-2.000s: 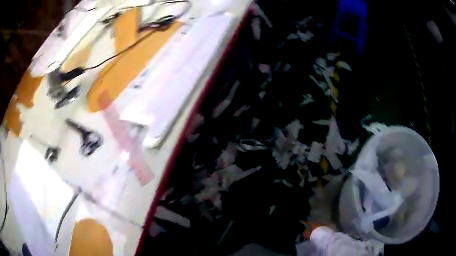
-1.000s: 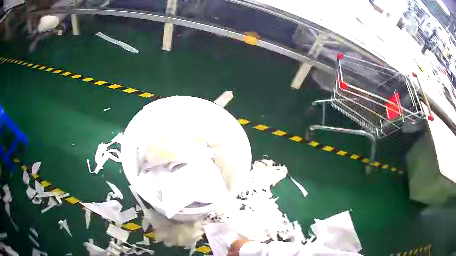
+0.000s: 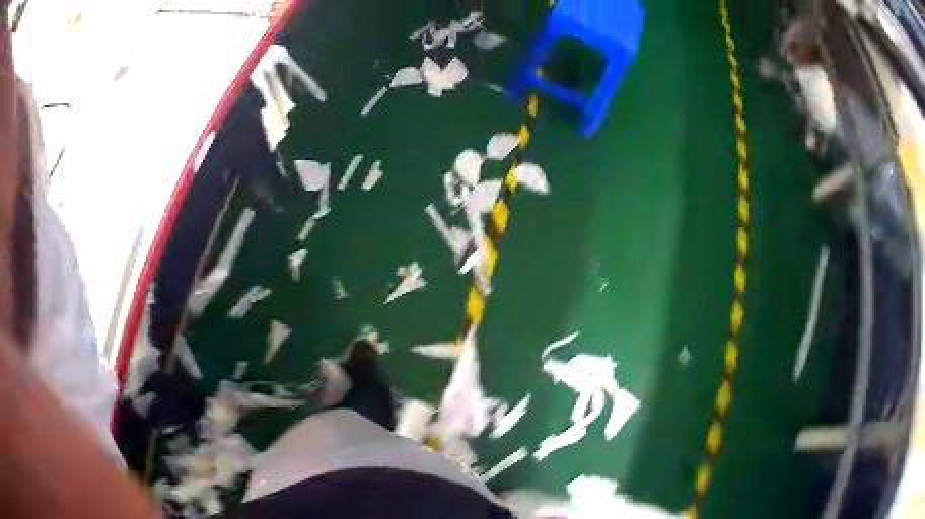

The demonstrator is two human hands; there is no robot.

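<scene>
A large blurred patch of skin (image 3: 51,446) fills the lower left, very near the camera. It looks like part of my left hand or arm; its fingers cannot be made out. My right hand is out of the picture. White fabric scraps (image 3: 406,283) lie scattered over the green floor. More scraps (image 3: 213,446) are heaped at the lower left beside the table. The pale table (image 3: 112,122) with its red edge shows at the left, with white layers on it too blurred to name.
A blue plastic stool (image 3: 609,41) stands on the floor at the top. Yellow-black tape lines (image 3: 741,203) run along the floor. My clothing (image 3: 345,456) and a dark shoe (image 3: 367,383) show at the bottom. A dark structure with a pale rail (image 3: 862,304) curves along the right.
The view has swung from the scrap bin and wire trolley back along the table edge. The hand at the bottom has left the picture; blurred skin has appeared at the left.
</scene>
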